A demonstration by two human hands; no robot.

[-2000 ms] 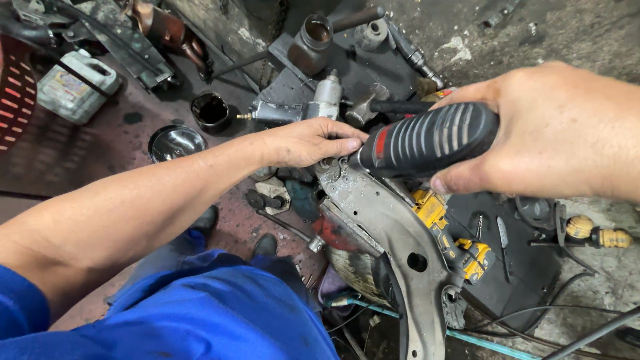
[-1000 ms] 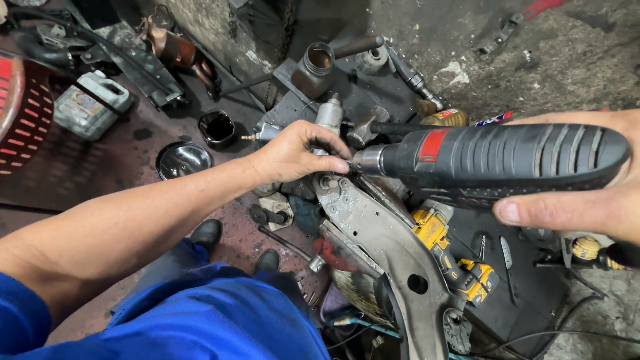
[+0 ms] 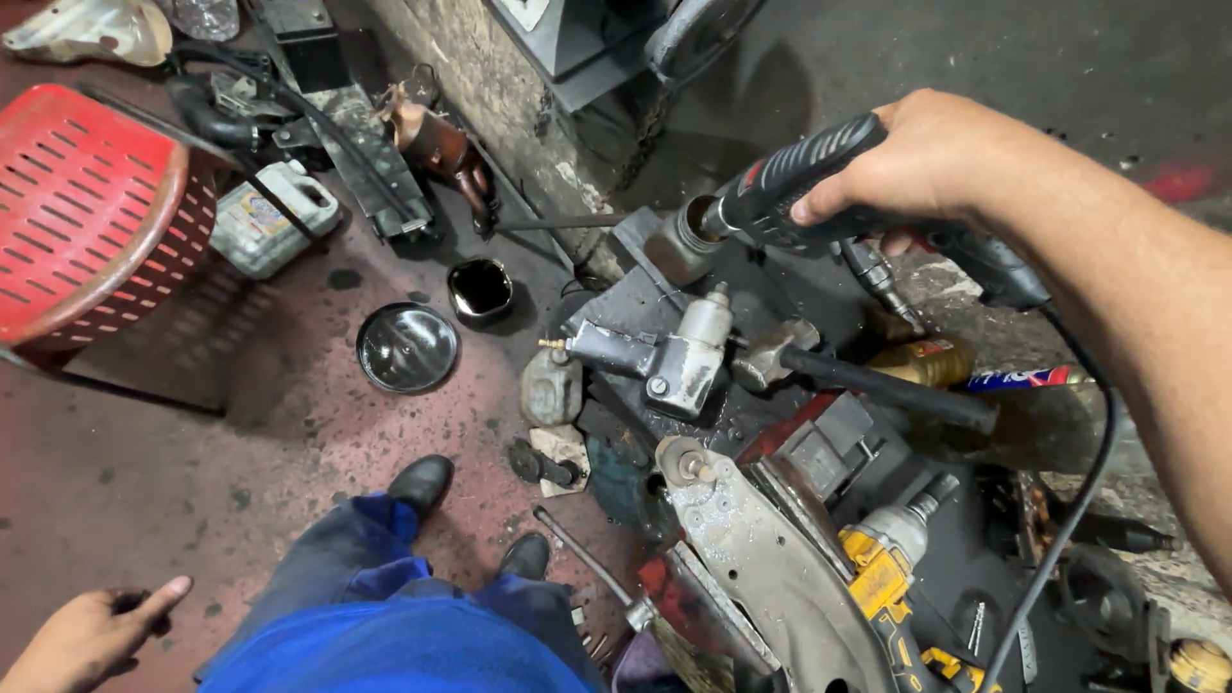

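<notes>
My right hand (image 3: pixel 895 188) grips a black corded power drill (image 3: pixel 789 197) by its body, at the upper right. The drill's chuck end is at the mouth of a grimy jar (image 3: pixel 681 245); whether a bit dips inside is hidden. Low at the left edge, my left hand (image 3: pixel 101 630) hangs over the floor with thumb and fingers apart and holds nothing. A metal control arm (image 3: pixel 760 568) sits in a red bench vise (image 3: pixel 808 433), with small shavings on its upper end. Beside the jar lies an air impact wrench (image 3: pixel 664 356).
A sledgehammer (image 3: pixel 866 380) and a yellow cordless impact wrench (image 3: pixel 881 558) lie on the bench. The drill's cord (image 3: pixel 1083 500) hangs at the right. On the floor are a black round pan (image 3: pixel 407 347), an oil-filled container (image 3: pixel 480 291), a plastic jug (image 3: pixel 274 219) and a red chair (image 3: pixel 87 212).
The drill has moved from the control arm's upper end to the jar. My left hand has left the part and dropped to the lower left. The view has shifted.
</notes>
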